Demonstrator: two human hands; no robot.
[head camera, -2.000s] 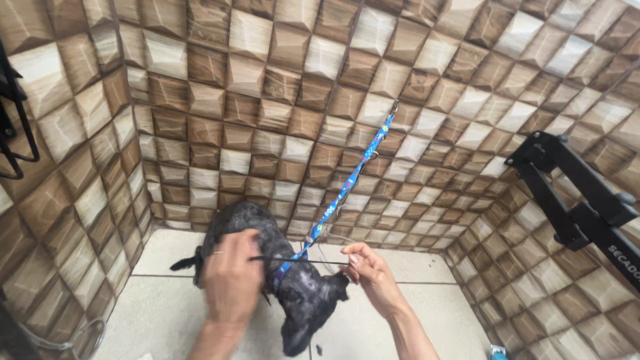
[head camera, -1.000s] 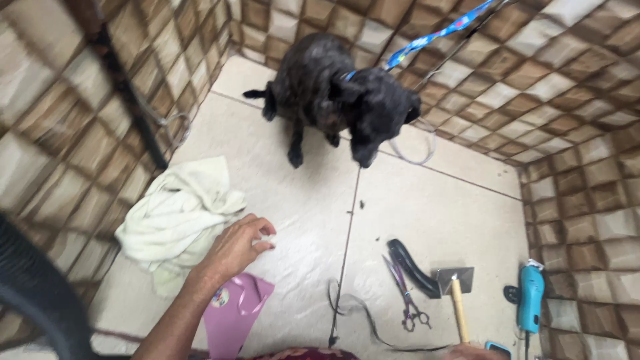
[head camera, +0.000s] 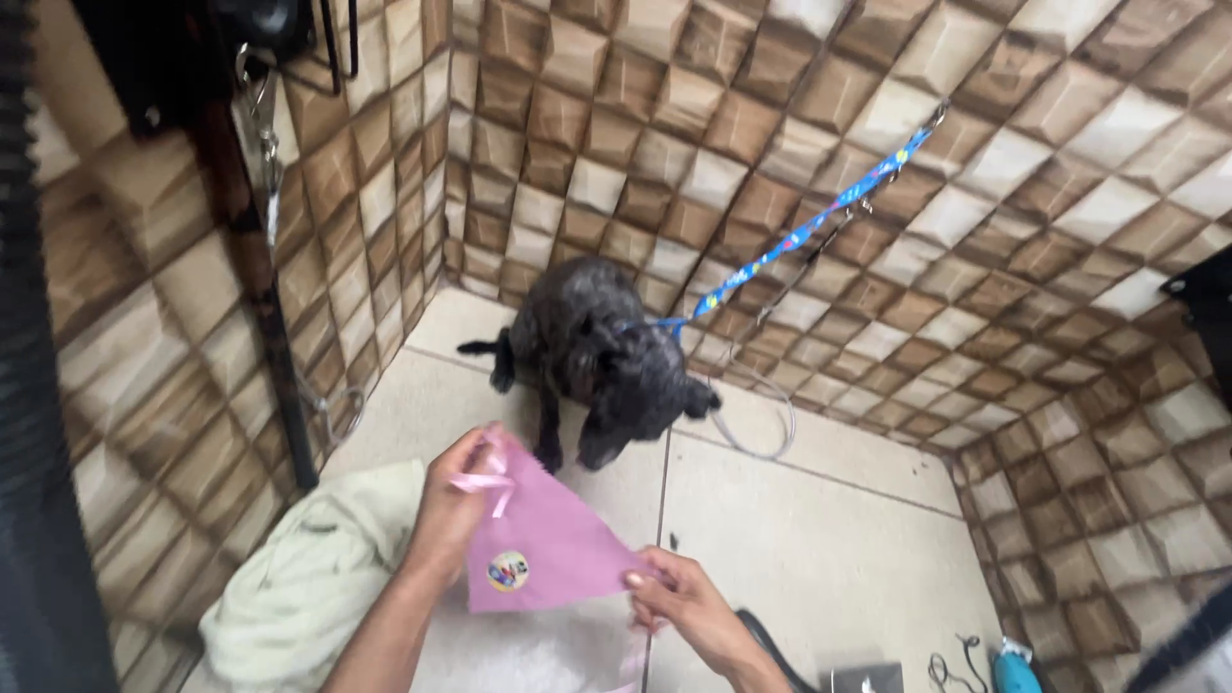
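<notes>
A pink triangular bandana (head camera: 553, 544) with ribbon ties and a round patch is stretched between my hands. My left hand (head camera: 460, 496) grips its upper corner and ribbon; my right hand (head camera: 679, 602) pinches the right corner, where another ribbon hangs. Just beyond the bandana, a small black dog (head camera: 597, 356) sits with its head lowered. A blue patterned leash (head camera: 799, 236) runs from its neck up to a metal clip on the wall.
A pale green towel (head camera: 308, 568) lies crumpled at left, near a black pole (head camera: 279, 366). A thin cable loop (head camera: 784, 428) rests right of the dog. A slicker brush (head camera: 866, 679) and a turquoise clipper (head camera: 1013, 669) lie at the lower right. Tiled walls (head camera: 693, 125) enclose the surface.
The pink bandana, lying on the surface one second ago, is now lifted and held by both hands. The black cord held near the dog's head two seconds ago is out of my hands. The view has shifted.
</notes>
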